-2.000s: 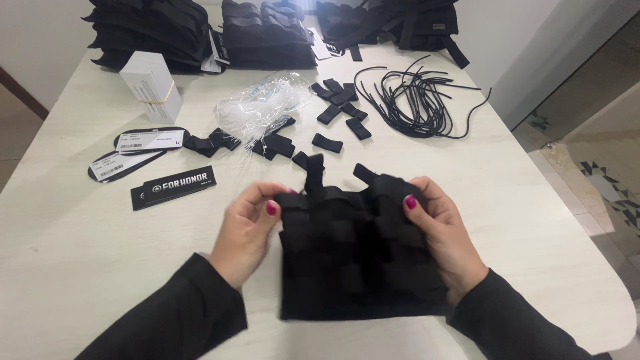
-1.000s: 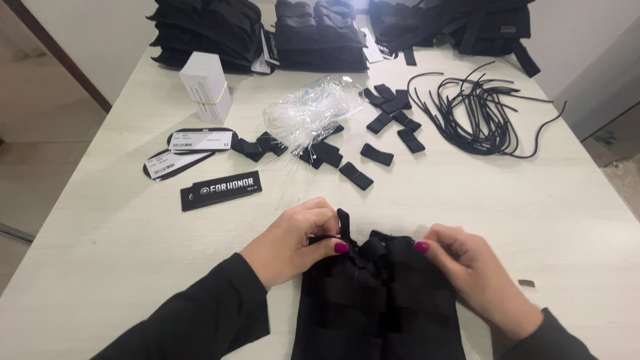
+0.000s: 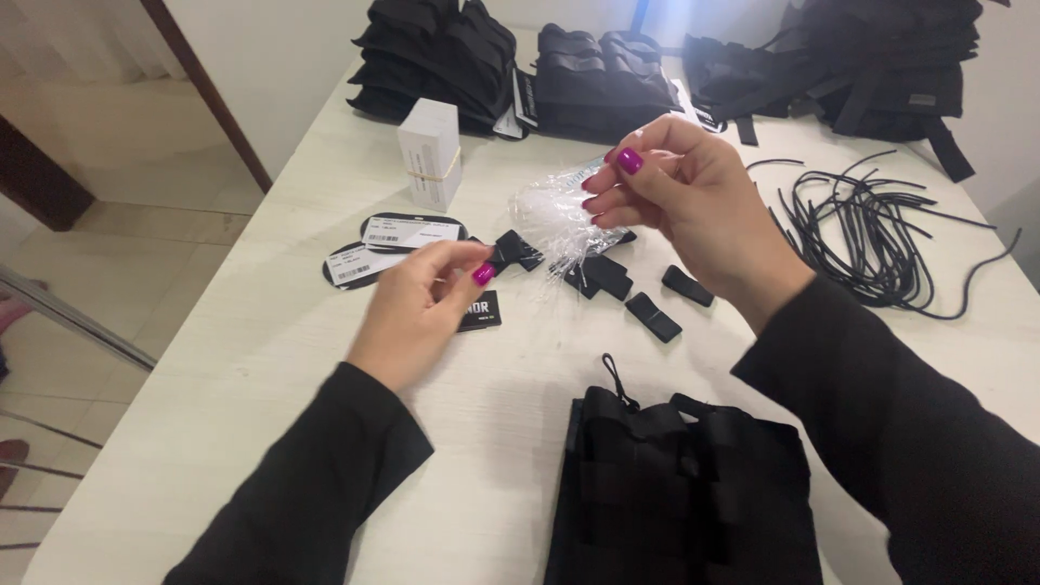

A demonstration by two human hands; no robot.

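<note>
A black fabric pouch with webbing loops [image 3: 691, 496] lies near the front edge, untouched, a thin cord loop [image 3: 616, 382] standing up from its top. Over a bundle of clear plastic strands [image 3: 552, 215] is my right hand [image 3: 703, 203], thumb and index fingertips close together; whether a thin strand is between them cannot be told. My left hand [image 3: 418, 313], slightly blurred, hovers beside the barcode labels on oval black tags [image 3: 414, 233] and partly covers a black printed tag [image 3: 485, 311]. Its thumb and index finger are apart, with nothing visible between them.
Short black webbing pieces [image 3: 654, 317] lie mid-table, with loose black cords [image 3: 877, 244] at right. A banded stack of white cards [image 3: 431, 154] stands behind the tags. Piled black pouches [image 3: 431, 65] and strapped black gear [image 3: 886, 73] line the back.
Both hands have let go of the black pouch, which stays near the front. My right hand has moved forward over the clear strands, my left forward to the tags.
</note>
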